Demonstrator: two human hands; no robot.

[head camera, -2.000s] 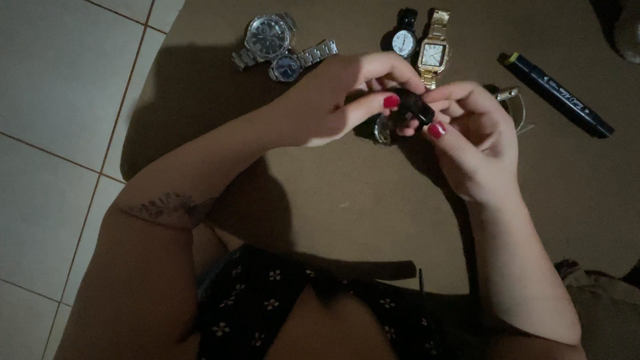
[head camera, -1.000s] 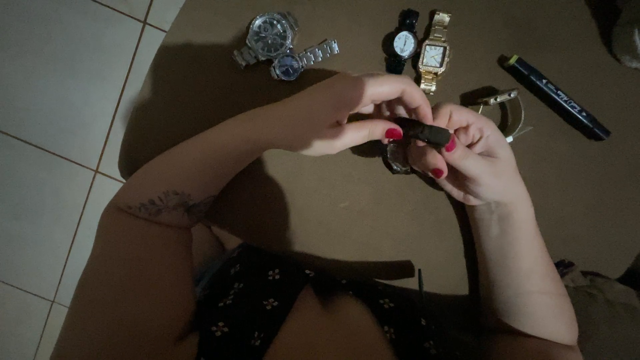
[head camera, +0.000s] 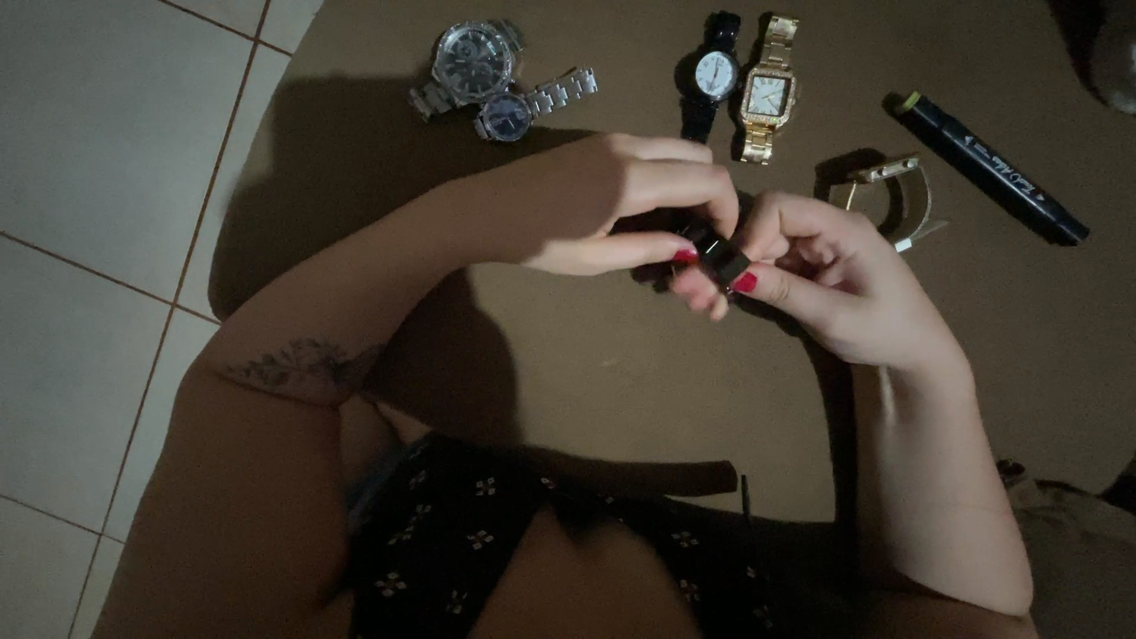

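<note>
My left hand point(head camera: 648, 204) and my right hand point(head camera: 821, 266) meet over the brown surface, both gripping a small dark glossy object point(head camera: 723, 257) between fingers and thumbs; fingers hide much of it, so its kind is unclear. Part of another dark thing shows beneath my left fingers. Just above the hands lie a black-strapped watch with a white dial point(head camera: 715, 74) and a gold watch with a rectangular face point(head camera: 767, 96). A large silver watch point(head camera: 475, 62) touches a smaller silver one with a blue dial point(head camera: 506, 117), above my left forearm. Another gold-toned watch point(head camera: 890, 170) stands on its side beyond my right hand.
A black marker point(head camera: 994, 169) with writing on it lies slantwise at the upper right. Pale floor tiles point(head camera: 98, 133) show beyond the rounded edge of the brown surface at left. Fabric point(head camera: 1065, 532) lies at the lower right, and a blurred object stands in the top right corner.
The dark object has been turned between my fingers and now slants down to the right. Both hands have kept hold of it, with small shifts of the fingers. The watches have stayed in place.
</note>
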